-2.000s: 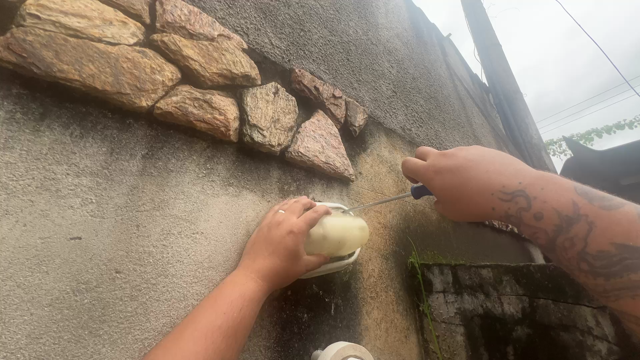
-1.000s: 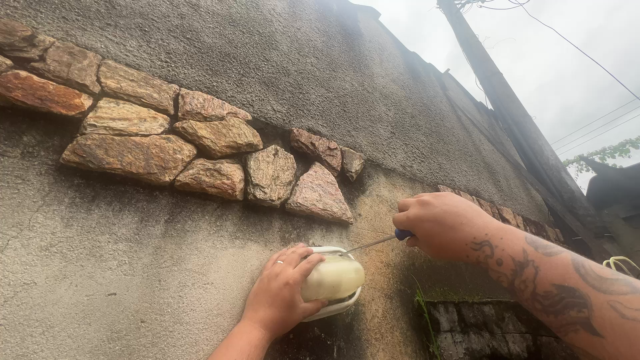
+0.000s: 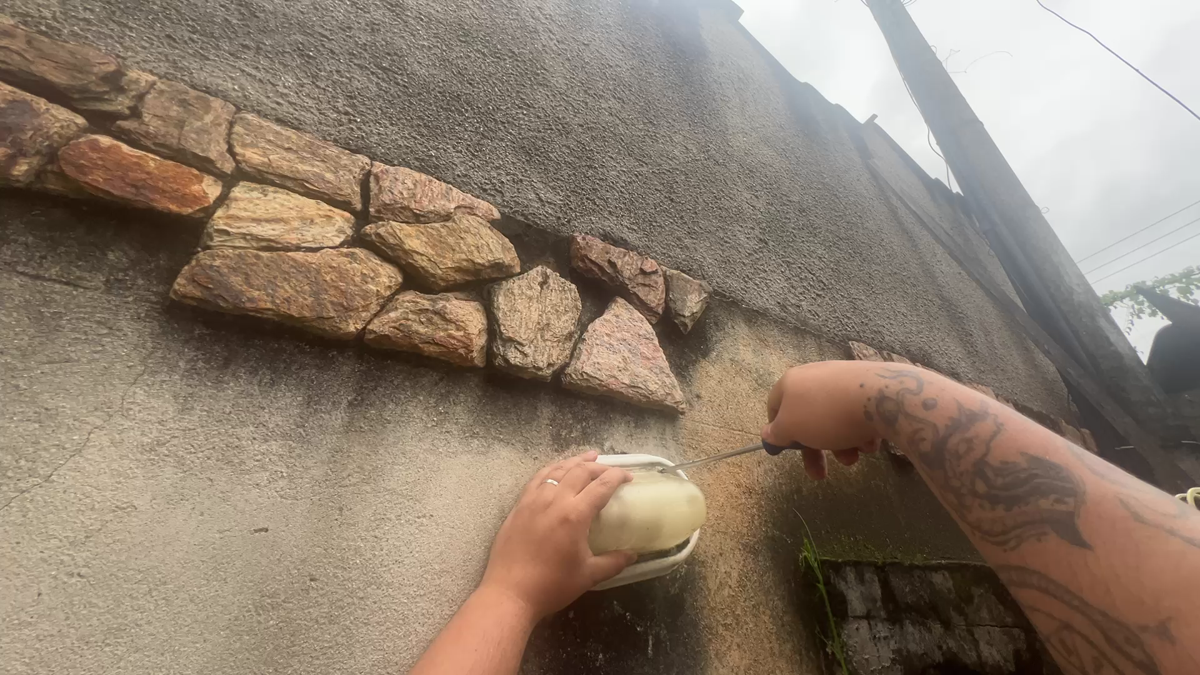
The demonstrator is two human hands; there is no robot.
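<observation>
An oval wall light with a frosted cover [image 3: 652, 511] and a white rim is on the rough plaster wall, below the decorative stones. My left hand [image 3: 560, 530], with a ring on one finger, grips the cover from its left side. To the right, my right hand [image 3: 820, 412] is closed round the dark blue handle of a screwdriver [image 3: 727, 457]. The metal shaft points left, and its tip is at the upper edge of the light, where the exact contact is too small to tell.
Rough stones [image 3: 291, 286] stand out from the wall above the light. At the lower right are a low, mossy block wall [image 3: 928, 609] and thin grass stalks [image 3: 817, 572]. A utility pole [image 3: 1012, 187] rises at the right, with overhead wires behind it.
The view has swung, showing more stones and the pole. Both hands stay at the light, the left on the cover and the right on the screwdriver.
</observation>
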